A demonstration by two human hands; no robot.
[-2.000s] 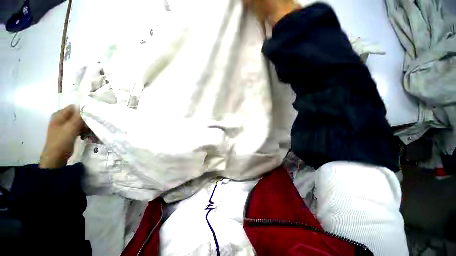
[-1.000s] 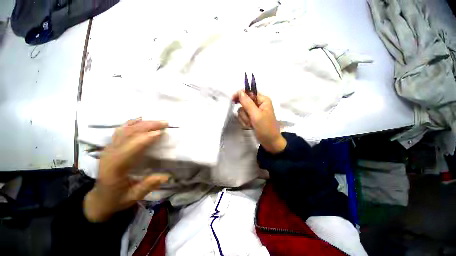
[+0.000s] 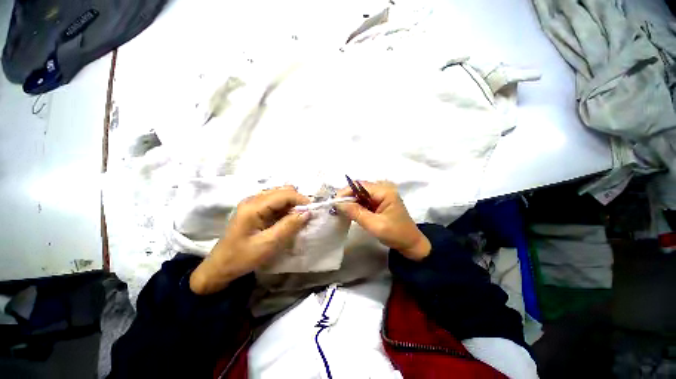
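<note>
A large off-white garment (image 3: 296, 126) is spread over the white table and hangs over its near edge, washed out by glare. My left hand (image 3: 256, 229) pinches a folded edge of it, perhaps a cuff (image 3: 315, 240), near the middle of the view. My right hand (image 3: 384, 218) pinches the same edge just to the right, close to my left fingertips. Thread snips (image 3: 357, 189) with dark pointed blades stick up from my right hand, blades pointing up and left. A small dark dot, maybe a button, shows at the edge between my hands. Thread ends cannot be made out.
A grey-green cloth pile (image 3: 626, 89) lies at the table's right side and hangs over the edge. A dark grey item with a navy part (image 3: 74, 33) lies at the upper left. A blue crate (image 3: 528, 259) holding pale cloth stands below the table's right edge.
Both hands have come together on the folded edge. My left hand was open and blurred over the cloth one second ago. The snips now tilt left in my right hand.
</note>
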